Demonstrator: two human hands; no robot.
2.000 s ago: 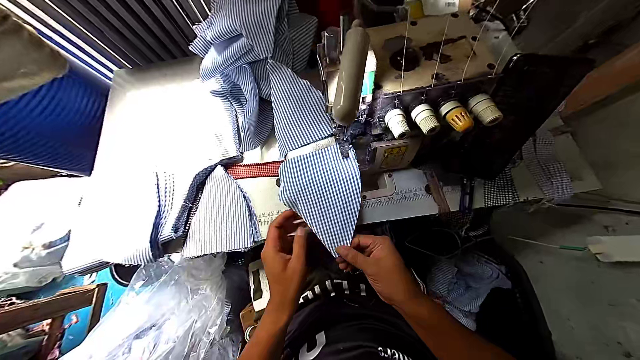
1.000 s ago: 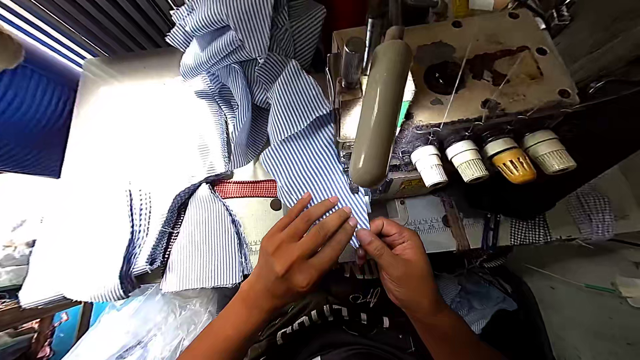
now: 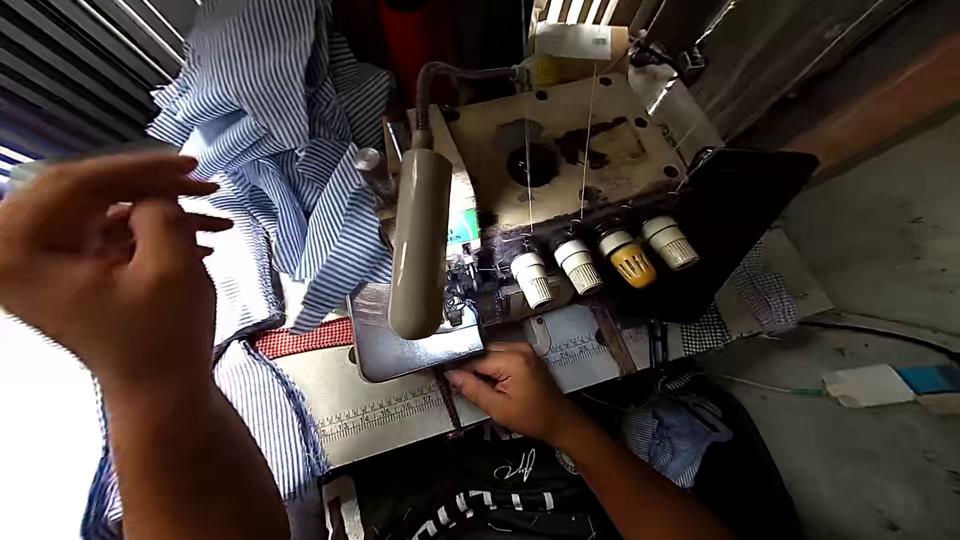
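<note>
My left hand (image 3: pixel 112 255), blurred, is raised at the left over the fabric stacks, its fingers apart and nothing seen in them. My right hand (image 3: pixel 510 386) rests at the front edge of the metal plate (image 3: pixel 420 349) of an overlock sewing machine (image 3: pixel 570 150); its fingertips are partly hidden, so what they grip cannot be told. A narrow dark strip (image 3: pixel 448 401) hangs beside its thumb. Blue-and-white striped fabric (image 3: pixel 341 240) lies left of the plate, joined to a crumpled heap (image 3: pixel 255 97) behind. A grey gooseneck lamp (image 3: pixel 421 240) hangs over the plate.
Cut striped pieces (image 3: pixel 262 412) lie at the left of the table, by a red checked strip (image 3: pixel 311 339). Several tension knobs (image 3: pixel 579 268) line the machine's front. A printed ruler (image 3: pixel 382 409) runs along the table edge. Checked scraps (image 3: pixel 761 289) lie at the right; striped cloth (image 3: pixel 671 442) sits below.
The striped piece that both hands were at has left the front of the machine, and striped cloth lies left of the plate. My left hand has moved away to the left and up.
</note>
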